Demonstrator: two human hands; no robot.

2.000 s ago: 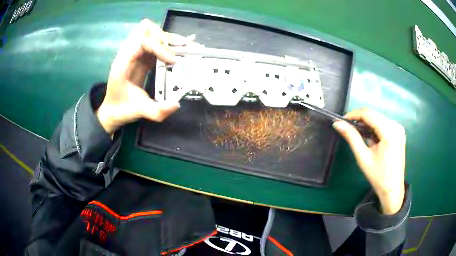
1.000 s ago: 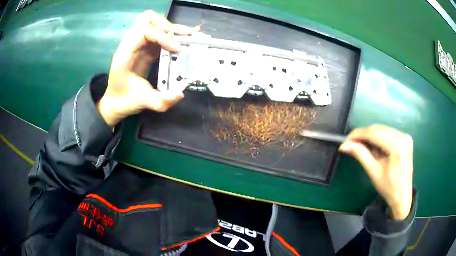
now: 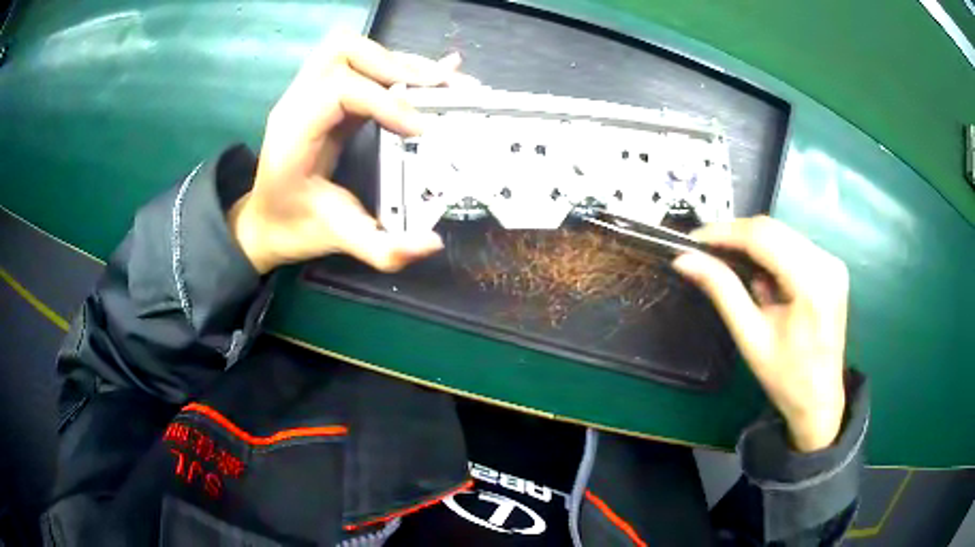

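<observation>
My left hand (image 3: 331,176) holds the left end of a silver-white plate assembly (image 3: 535,171) over the black parts tray (image 3: 503,338). The plate's scalloped edge faces me. My right hand (image 3: 775,310) holds slim tweezers (image 3: 648,233). Their tips are at the middle notch of the scalloped edge, by dark contact slots (image 3: 587,204). Whether the tips hold a pin is too small to tell. A loose heap of thin copper pins (image 3: 561,276) lies in the tray below the plate.
The tray sits on a glossy green bench (image 3: 139,139). The bench's near edge runs just in front of my dark jacket. Part of another plate assembly (image 3: 971,155) shows at the right rim. Grey floor with yellow lines shows at both lower sides.
The tweezers were at the right notch, then over the pin heap, and are now at the middle notch. The plate and my left hand have shifted slightly right in the picture.
</observation>
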